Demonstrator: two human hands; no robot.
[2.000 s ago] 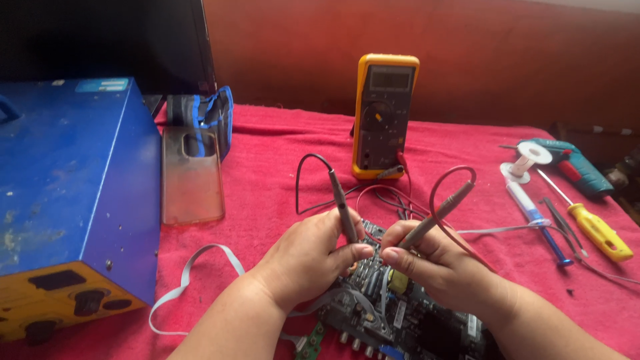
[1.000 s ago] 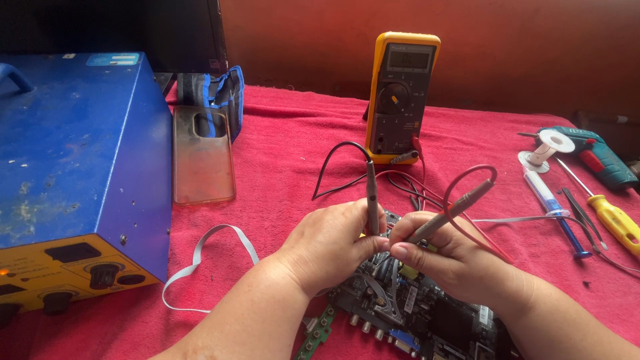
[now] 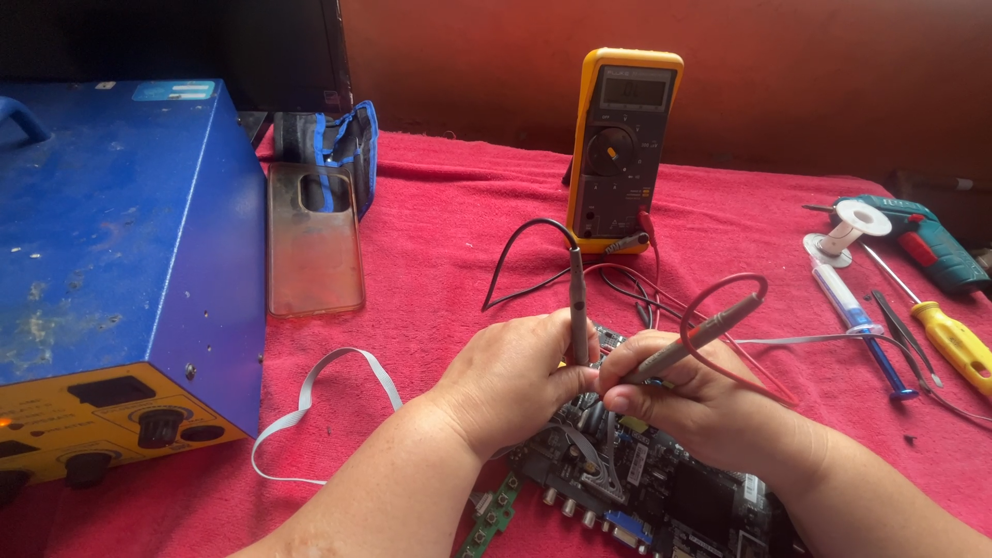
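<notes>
My left hand holds a grey test probe with a black lead, nearly upright. In my right hand is a second probe, tilted, with a red lead. Both hands are close together over a black circuit board with connectors along its near edge; the fingers hide the probe tips. Behind them a yellow-cased Fluke multimeter stands upright, with leads plugged in at its lower part. A small green button board lies by the black board's left edge.
A blue and yellow bench unit fills the left, beside a clear phone case and a grey ribbon cable. At right lie a solder spool, a syringe, tweezers, a yellow-handled screwdriver and a green power tool.
Both hands stay over the board with the probes held. My right hand's probe leans lower than two seconds ago. The view has shifted slightly.
</notes>
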